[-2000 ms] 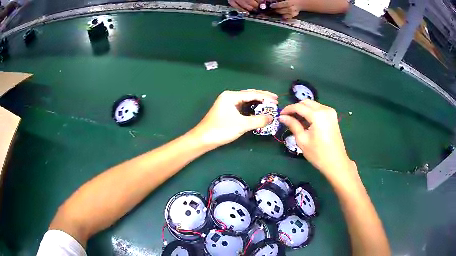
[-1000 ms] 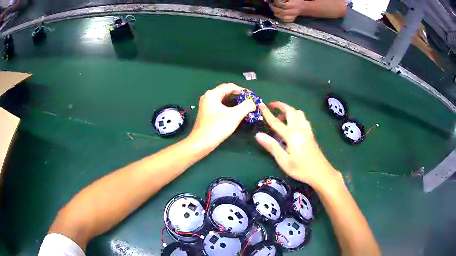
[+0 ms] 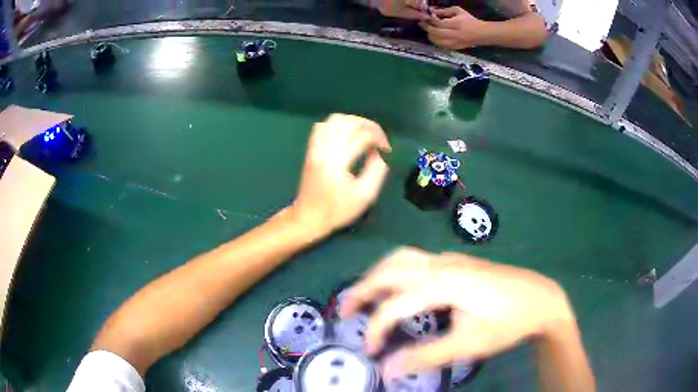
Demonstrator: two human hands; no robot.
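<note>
My left hand [image 3: 340, 172] is above the green surface with curled fingers; whether it holds anything is hidden. My right hand [image 3: 474, 302] is blurred over the heap of pale grey, black-rimmed covers [image 3: 296, 329], thumb and fingers apart around some covers; whether it grips one is unclear. One cover [image 3: 337, 373] lies on top at the front of the heap. A black housing with a blue circuit board [image 3: 438, 168] stands right of my left hand. A pale cover [image 3: 474, 220] lies beside it, with a thin red wire between them.
Black housings stand along the far rail, one at centre-left [image 3: 254, 60] and one at right [image 3: 468, 80]. A blue-lit unit [image 3: 61, 143] is beside the open carton [image 3: 27, 195]. A metal post [image 3: 631, 73] stands right. Another person's hands [image 3: 451, 27] are opposite.
The housing has left my left hand and stands on the surface. My right hand has moved down to the heap, where covers have shifted. Far housings have moved right; the blue-lit unit has appeared at left.
</note>
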